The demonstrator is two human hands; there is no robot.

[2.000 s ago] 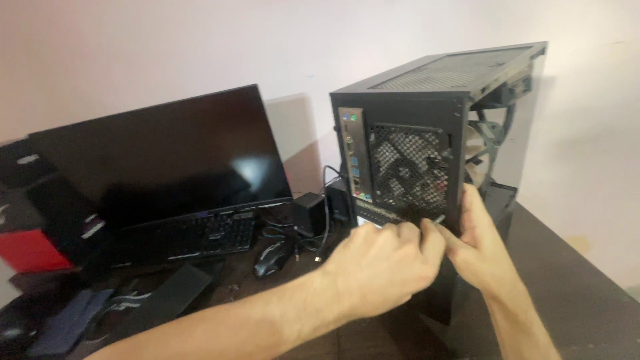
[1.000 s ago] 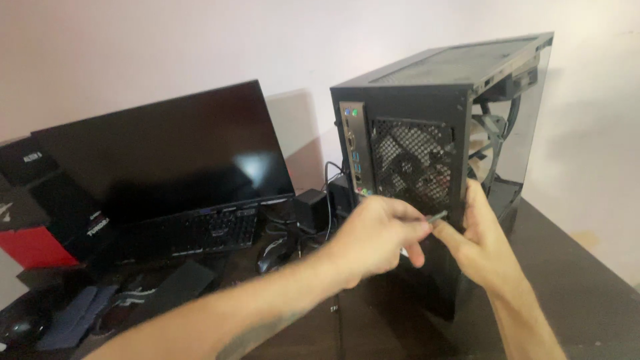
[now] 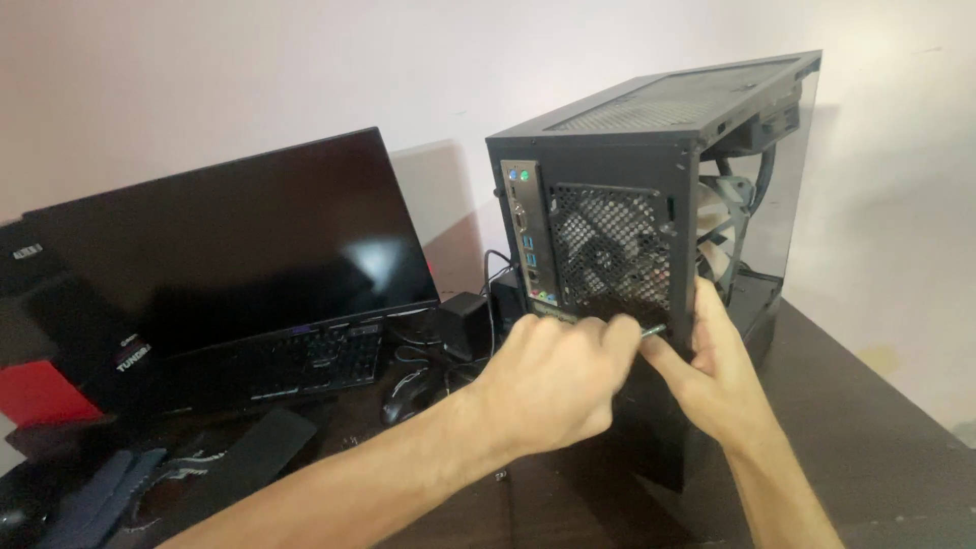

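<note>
A black computer case [image 3: 602, 160] stands on a dark table with its rear side turned toward me. Its rear shows a port panel [image 3: 526, 229] and a mesh fan grille [image 3: 610, 252]; through the open side, a case fan [image 3: 720, 221] is visible. My left hand [image 3: 560, 381] is closed around a thin metal tool [image 3: 653, 331], whose shaft points at the case's rear edge below the grille. Its handle is hidden in my fingers. My right hand [image 3: 705, 366] grips the rear corner edge of the case, thumb in front near the tool's tip, fingers reaching into the open side.
To the left stand a black monitor [image 3: 252, 252], a keyboard [image 3: 335, 358] and a black and red box [image 3: 46, 393]. A mouse [image 3: 408, 396], a small black speaker [image 3: 463, 324] and cables lie between monitor and case. The wall is behind.
My left hand has turned, its back now facing up more, and its fingers have closed farther over the tool. My right hand remains at the case's edge.
</note>
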